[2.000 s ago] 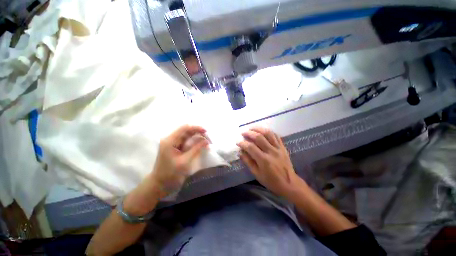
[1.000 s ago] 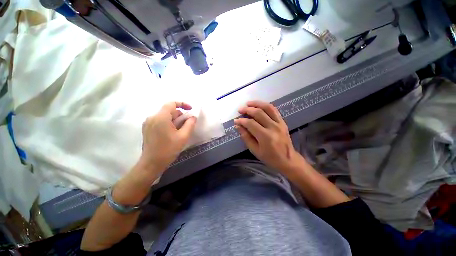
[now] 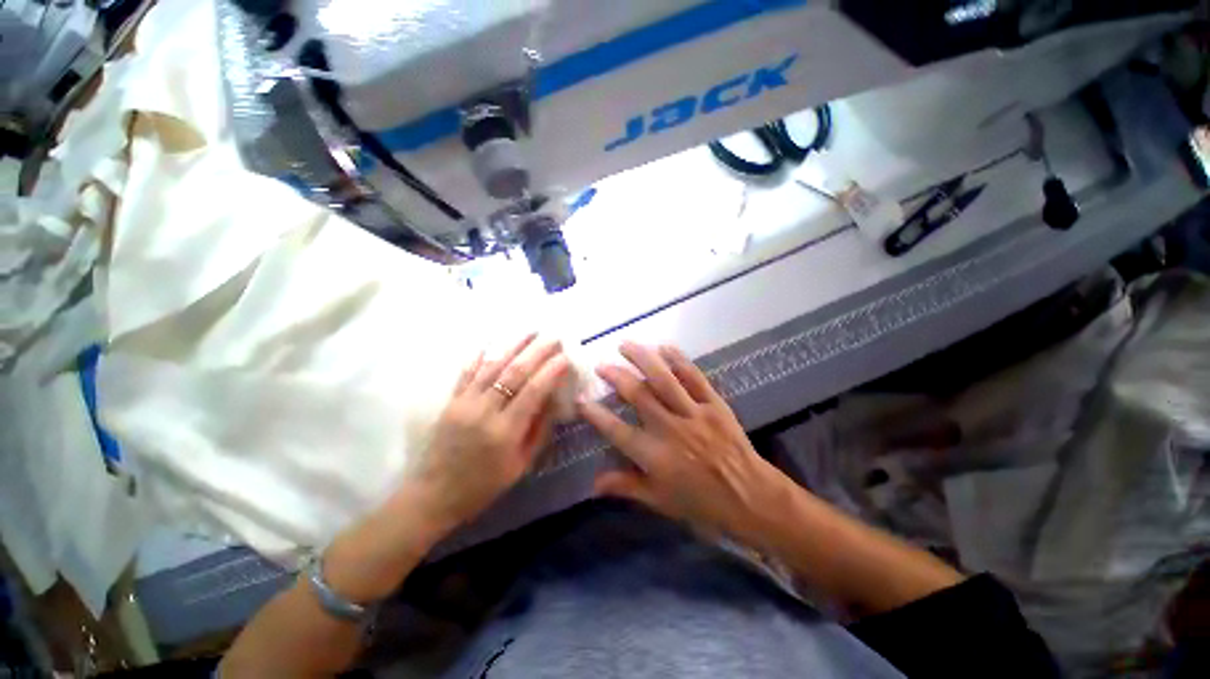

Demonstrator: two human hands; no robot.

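Observation:
Cream-white cloth [image 3: 305, 358] spreads from the left to the front of the sewing machine [image 3: 438, 80]. Glare hides its part near the needle. My left hand [image 3: 491, 431] lies palm down on the cloth's front edge, fingers extended, with a ring and a wrist band. My right hand [image 3: 683, 431] lies just right of it, fingers spread over the table edge, fingertips at the cloth's right edge. Neither hand visibly grips anything. The presser foot area is lost in glare behind my fingers.
Black-handled scissors [image 3: 774, 143], a small white tag [image 3: 869, 210] and dark thread snips [image 3: 933, 219] lie right of the needle. A measuring scale [image 3: 849, 325] runs along the front edge. A blue strip [image 3: 93, 398] shows at the left. Grey-beige cloth [image 3: 1062, 464] hangs at lower right.
My left hand has gone from curled fingers pinching the cloth edge to lying flat with fingers extended. My right hand's fingers have spread apart. The camera view has shifted, showing more of the machine again.

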